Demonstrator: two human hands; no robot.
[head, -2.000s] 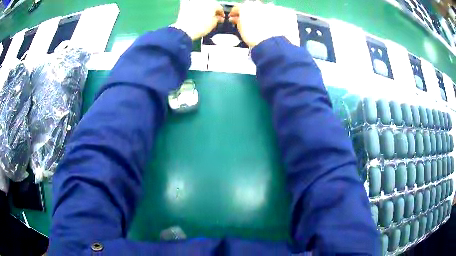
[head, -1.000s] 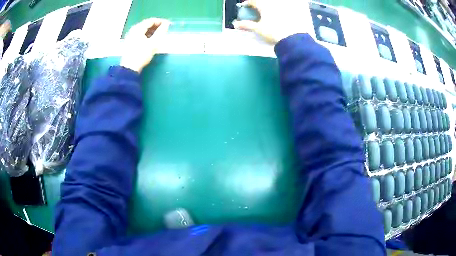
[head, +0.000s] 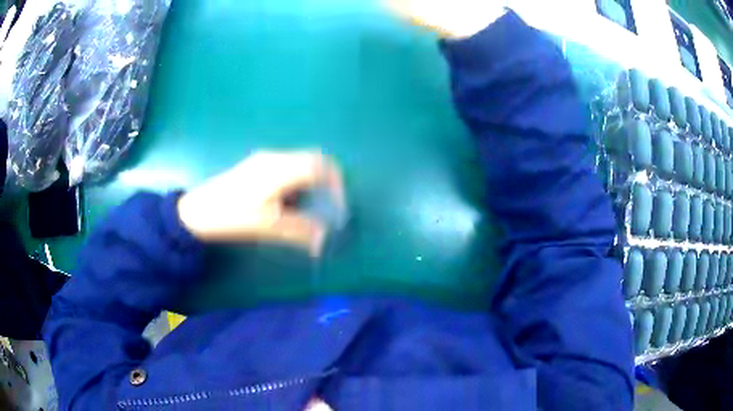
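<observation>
My left hand (head: pixel 257 199) is over the green mat (head: pixel 386 136) in front of my body, blurred by motion. Its fingers are closed around a blurred grey-blue charging case (head: pixel 328 205). My right hand (head: pixel 454 14) is at the top edge of the picture, overexposed and partly cut off. Its fingertips and anything in them cannot be made out.
A clear blister tray (head: pixel 639 242) with rows of grey-blue cases stands at right. White boxes with dark inserts (head: pixel 683 42) line the upper right. Crinkled clear bags (head: pixel 112 80) lie at left above a flat black object (head: pixel 55 210).
The view has tilted down. My left hand has come from the far boxes towards my body and taken hold of the case near me. My right hand has left the box insert.
</observation>
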